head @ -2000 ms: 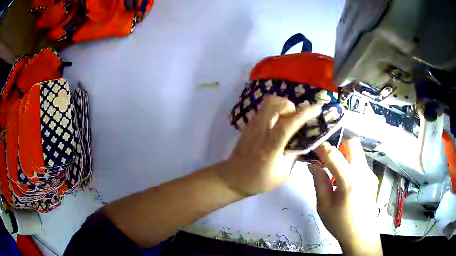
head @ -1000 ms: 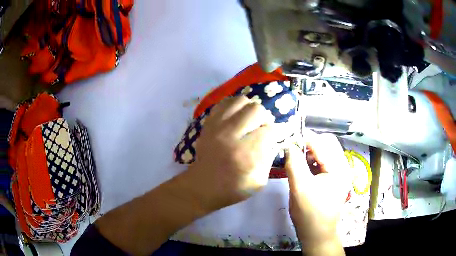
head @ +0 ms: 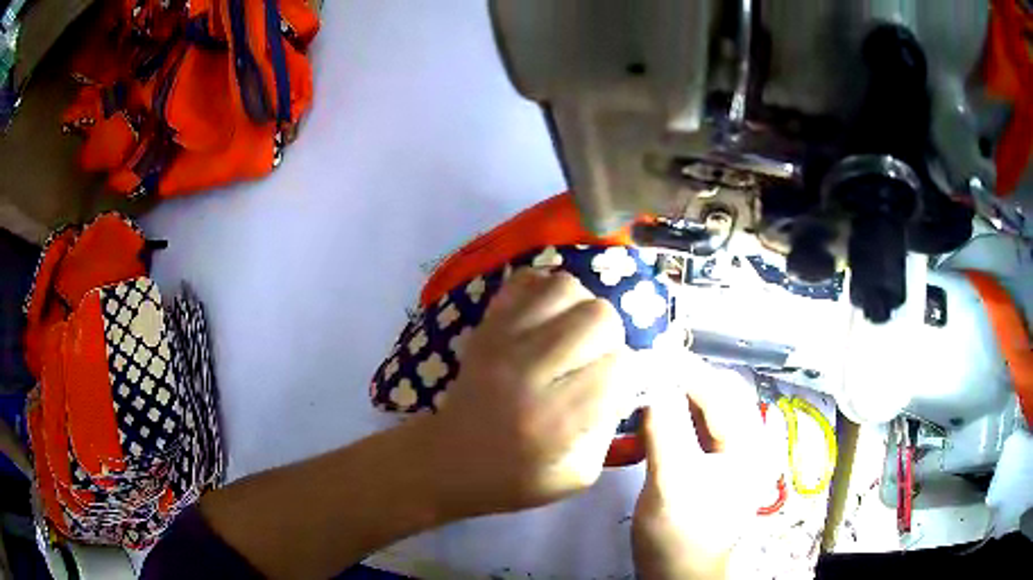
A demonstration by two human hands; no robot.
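Observation:
The pouch in work (head: 434,340), orange with a navy-and-cream print, lies on the white table with its right edge at the needle area of the sewing machine (head: 651,113). My left hand (head: 527,391) grips the pouch from its near side, with fingers bent on the print. My right hand (head: 702,465) is close beside it, with thumb and fingers together at the pouch's near right edge. Glare from the lamp washes out the fingertips, and the cloth between them is mostly hidden.
Stacked pouch pieces (head: 91,397) stand on the table's left. Loose orange pouches (head: 215,113) with navy straps lie at the upper left. Scissors with a yellow loop (head: 810,444) and a red loop lie right of my right hand. A red tool (head: 904,487) lies farther right.
Since two seconds ago, the view has shifted right and the machine head fills more of it. The pouch's print side has turned, and its edge now sits under the head. Both hands have stayed on it.

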